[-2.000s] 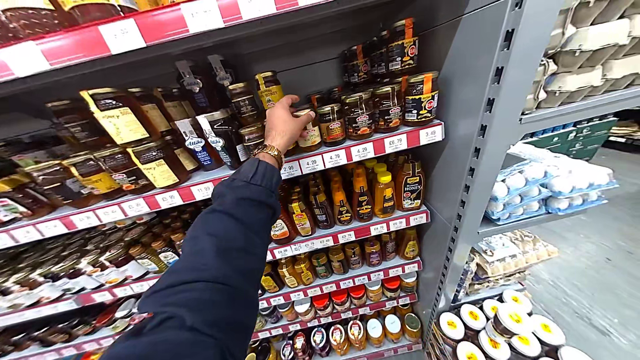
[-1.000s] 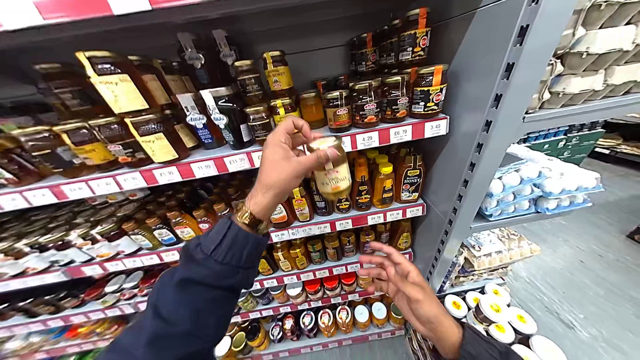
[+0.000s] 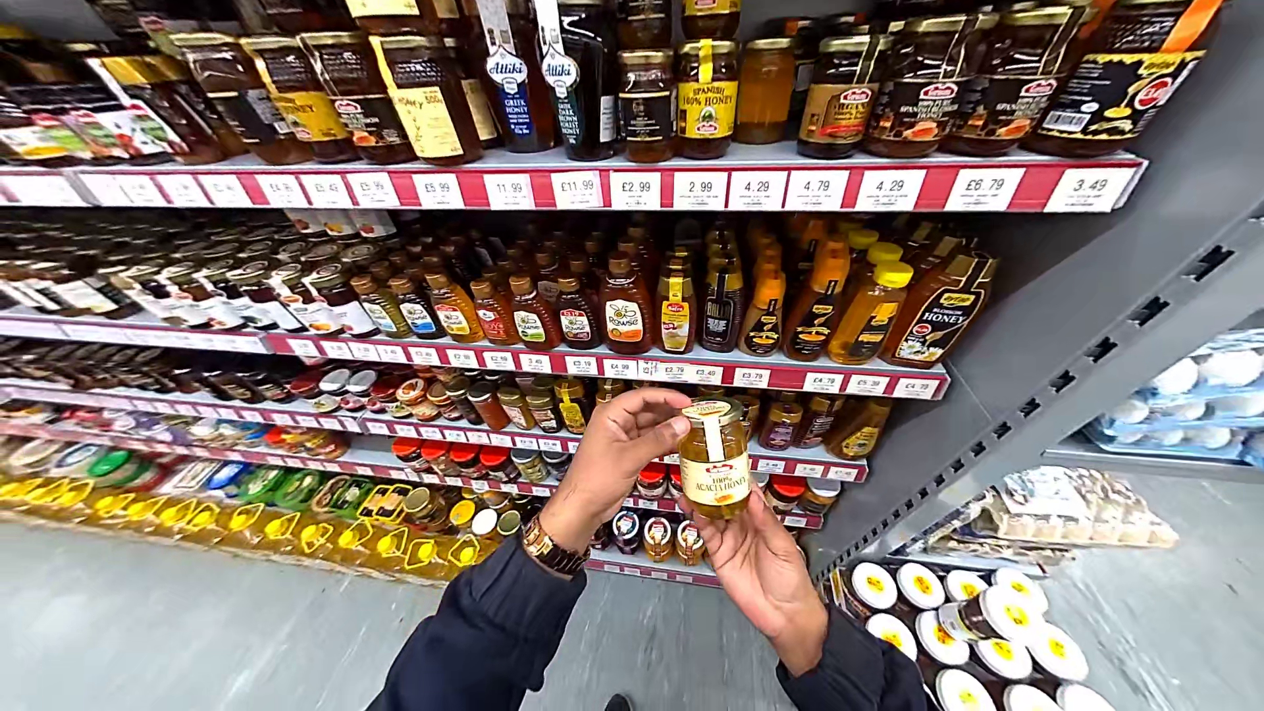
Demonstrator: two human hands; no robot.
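A small glass jar of acacia honey (image 3: 716, 462), pale gold with a cream label and a strip over its lid, is held upright between both hands. My left hand (image 3: 620, 456), with a gold watch at the wrist, grips the jar's lid and upper left side between thumb and fingers. Under the jar, my right hand (image 3: 758, 568) supports its base with the fingertips. Behind the hands stand shelves of honey jars (image 3: 706, 109) and squeeze bottles (image 3: 626, 311).
The upper shelf's price rail (image 3: 592, 190) runs above the hands. A grey metal shelf upright (image 3: 1086, 336) stands at the right, with egg trays (image 3: 1076, 513) beyond it. White-lidded jars (image 3: 943, 637) are stacked low at the right. Yellow-capped oil bottles (image 3: 296, 528) line the floor at left.
Two seconds ago my left hand was at the upper shelf among the jars. The honey jar has moved down from in front of the shelves, and my right hand has come to its base. The view has tilted down.
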